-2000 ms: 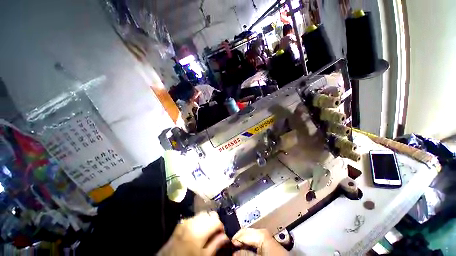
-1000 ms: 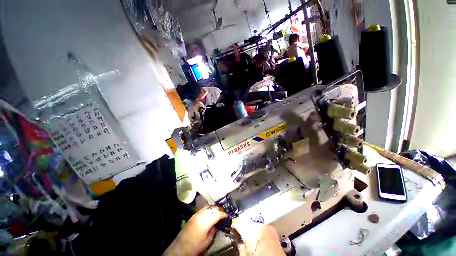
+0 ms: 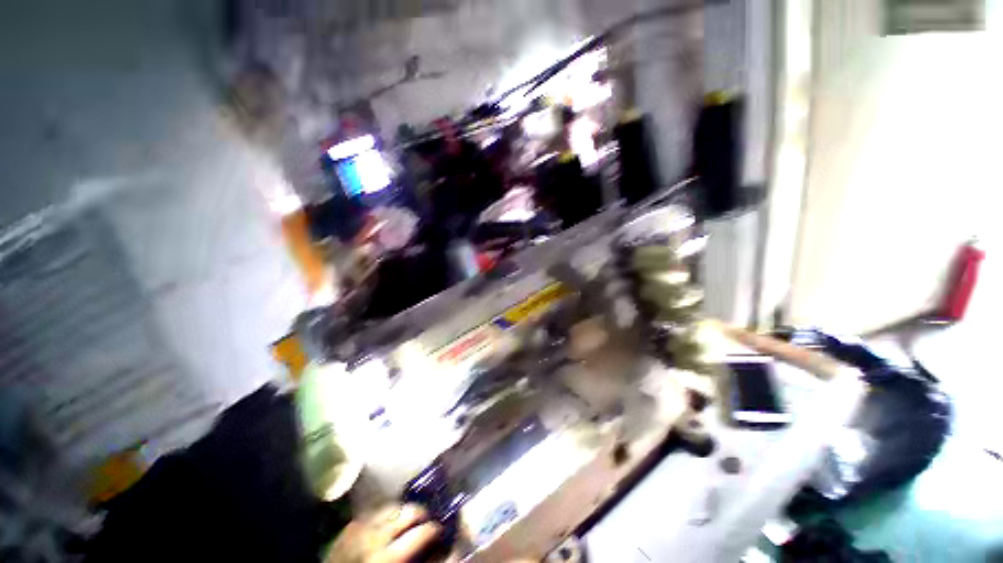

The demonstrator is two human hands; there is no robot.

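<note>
The frame is blurred by motion. The cream coverstitch machine [image 3: 550, 440] stands in front of me, with its dark presser foot area [image 3: 431, 489] at its left end. My left hand [image 3: 387, 534] is at the bottom edge, cut off, just below the presser foot. Its fingers are bent beside something dark, and I cannot tell if they grip it. Black fabric [image 3: 220, 484] is heaped left of the machine. I cannot make out my right hand.
A smartphone [image 3: 756, 390] lies on the white table [image 3: 687, 517] to the right. Cream thread cones [image 3: 665, 288] are at the machine's right end, with black cones [image 3: 717, 154] behind. A dark bagged heap [image 3: 896, 423] is right of the table. A wall is at left.
The view has swung right, so the machine and phone sit further left and a red object shows at far right. My right hand has gone from view; my left hand is lower in the picture.
</note>
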